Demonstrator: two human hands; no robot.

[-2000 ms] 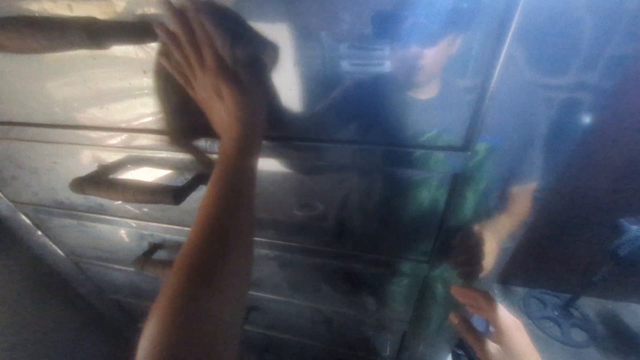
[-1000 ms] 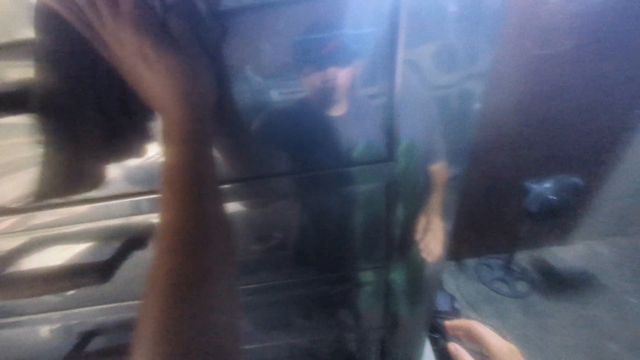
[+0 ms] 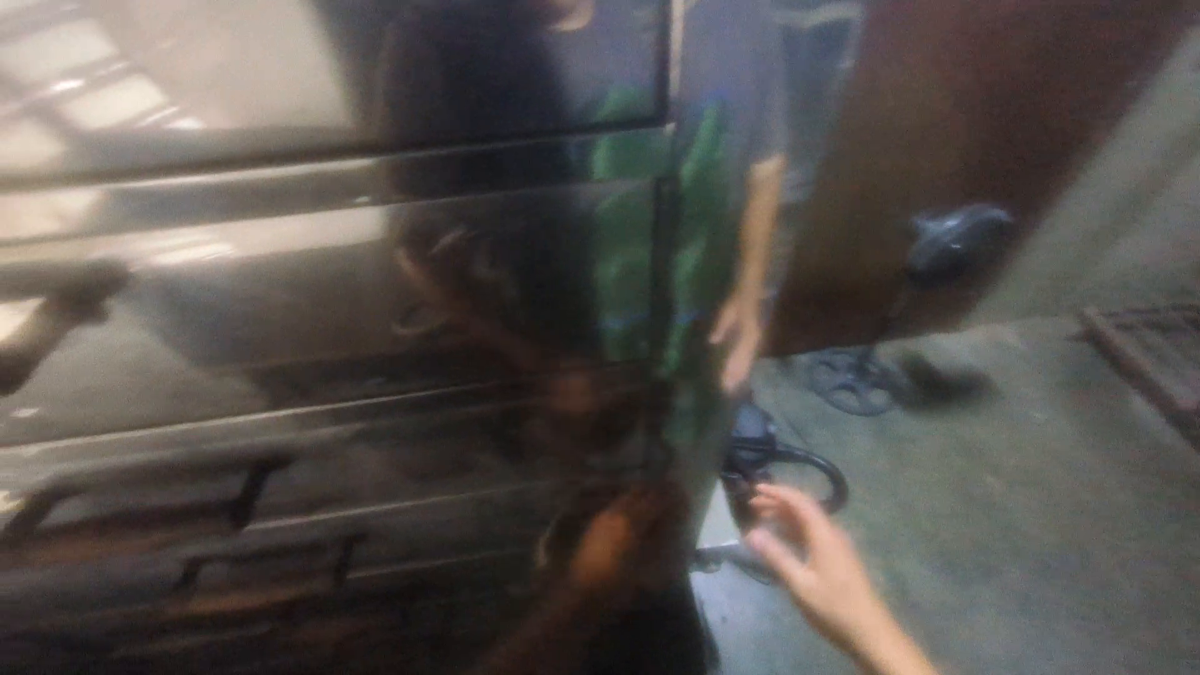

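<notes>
My right hand (image 3: 816, 567) is at the lower right, thumb and fingers apart, with nothing visible between them. Its fingertips are close to a dark object with a curved black loop (image 3: 830, 478), partly hidden behind the edge of a glossy metal drawer cabinet (image 3: 487, 319). The cabinet front carries bar handles (image 3: 248, 492) and shows blurred reflections of a person, arms and a hand. My left hand is out of view.
A brown panel (image 3: 900, 150) rises beyond the cabinet. Before it is a dark rounded head on a stand, possibly a fan (image 3: 956, 244), with a round base (image 3: 848, 380). A slatted brown object (image 3: 1158, 356) lies on the floor at right.
My left hand, earlier over a dark object on the cabinet front, has left the view. The view has shifted toward the cabinet's right edge and the floor.
</notes>
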